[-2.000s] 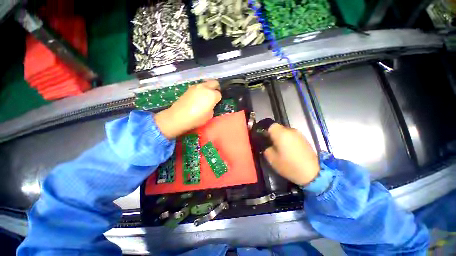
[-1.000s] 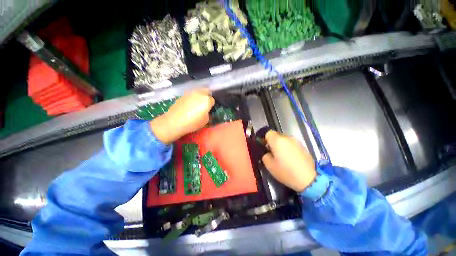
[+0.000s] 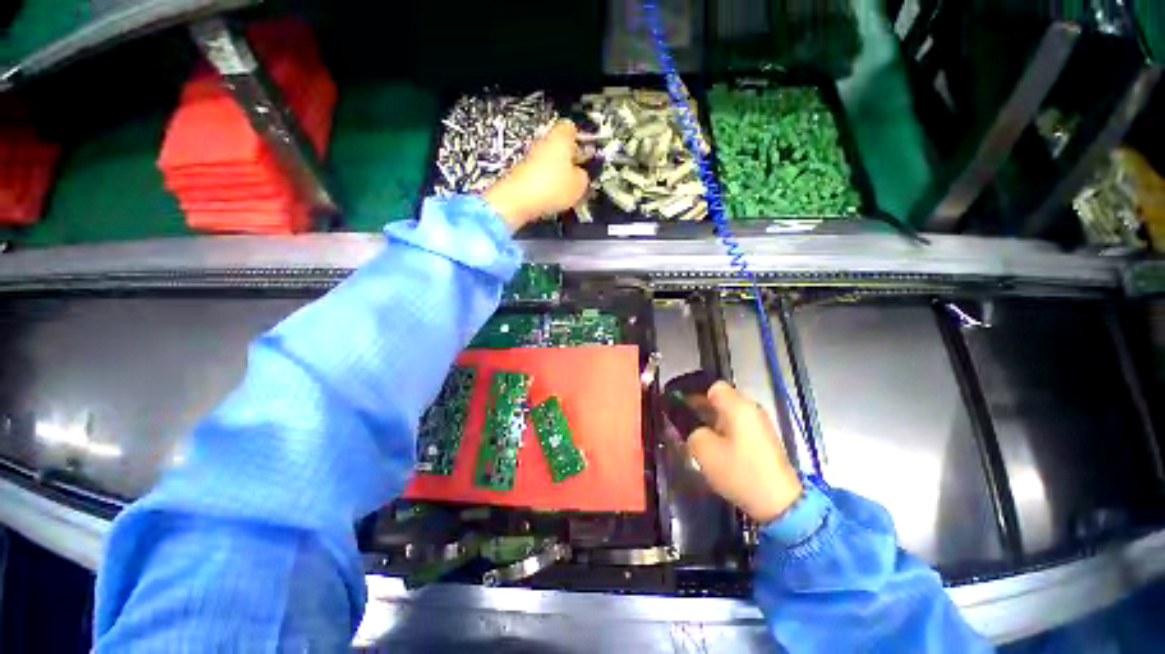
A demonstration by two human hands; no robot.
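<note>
My left hand reaches over the edge between the bin of silver parts and the bin of cream parts; its fingertips are at the cream parts, and whether they hold one cannot be told. My right hand, with black finger coverings, is at the carrier's right side; a small green bit shows at its fingertips. The red sheet lies on the main board. Three narrow daughter boards lie on the sheet. The top strip board is partly hidden by my left sleeve.
A bin of green parts stands right of the cream parts. Stacked red sheets are on the shelf at left. A blue coiled cord hangs down to my right wrist. Metal clips line the carrier's near edge. Metal posts stand at upper right.
My left hand has moved from the top strip board up to the bins. My right hand stays beside the carrier. The view has shifted, showing more of the shelf.
</note>
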